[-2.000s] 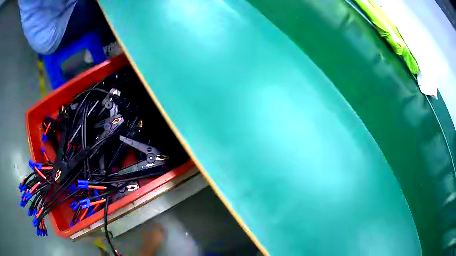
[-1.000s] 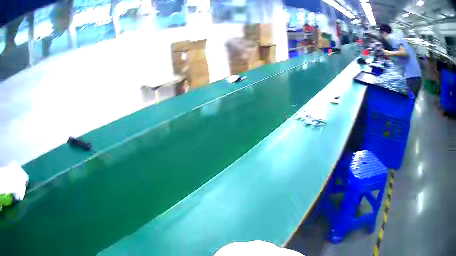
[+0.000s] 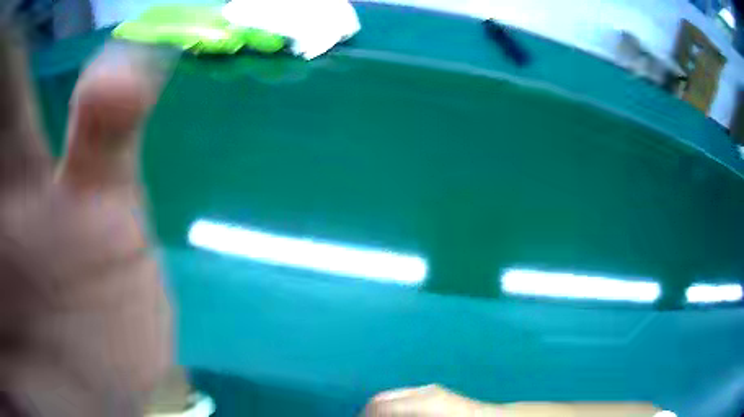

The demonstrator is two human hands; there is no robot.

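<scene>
My left hand (image 3: 98, 261) is large, close and blurred at the left edge, partly cut off. It is bare, with the thumb up and apart from the fingers, and nothing shows in it. A white cuff edge shows at its wrist. My right hand (image 3: 428, 401) is low at the bottom edge, mostly cut off, with its bare forearm stretching right; its fingers and any grip are hidden. The glossy green table (image 3: 457, 204) lies in front, reflecting ceiling lights.
A bright green bundle (image 3: 200, 31) and a crumpled white cloth or bag (image 3: 306, 23) lie at the far edge. A dark bar-shaped item (image 3: 507, 42) lies to their right. A brown cardboard box (image 3: 700, 65) stands beyond the table at upper right.
The view has swung from the red tote, along the table with the blue stool and a person, to the table's far side. Both hands have come into view.
</scene>
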